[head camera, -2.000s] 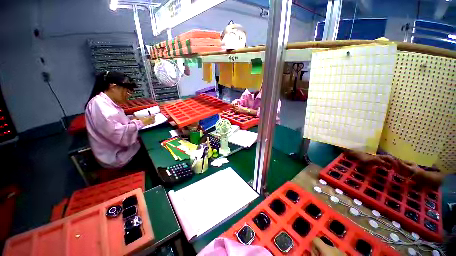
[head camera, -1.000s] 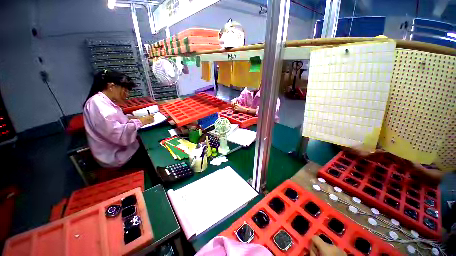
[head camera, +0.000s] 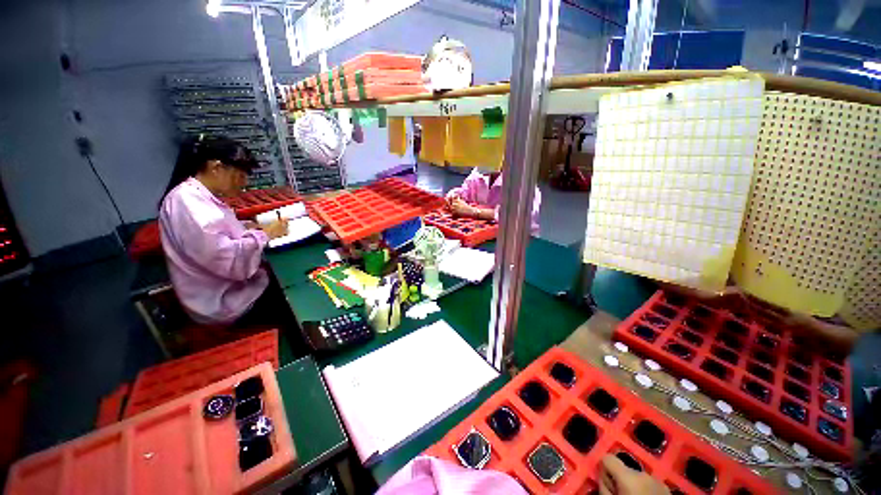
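Note:
A red-orange compartment tray (head camera: 570, 404) lies in front of me at the bottom, with square black-faced watch heads in its pockets. One watch head (head camera: 473, 450) with a silvery rim sits in the near-left pocket. My pink left sleeve (head camera: 449, 479) is at the bottom edge. A hand, apparently my left hand (head camera: 630, 480), is cut off by the bottom edge over the tray beside a partly hidden watch head. Its fingertips point down, and whether they hold anything is hidden. My right hand is not in view.
White charging pucks (head camera: 684, 404) on wires lie between my tray and a second tray (head camera: 638, 343), with another person's hands above it. A metal post (head camera: 517, 193), hanging sheets (head camera: 676, 184), white pad (head camera: 415, 387), calculator (head camera: 340, 331) and side tray (head camera: 174, 440) surround the bench. Two people in pink sit beyond.
The hand over my tray has shifted only slightly. The opposite person's hands have moved up, more behind the hanging sheets. The seated person at left has shifted slightly left.

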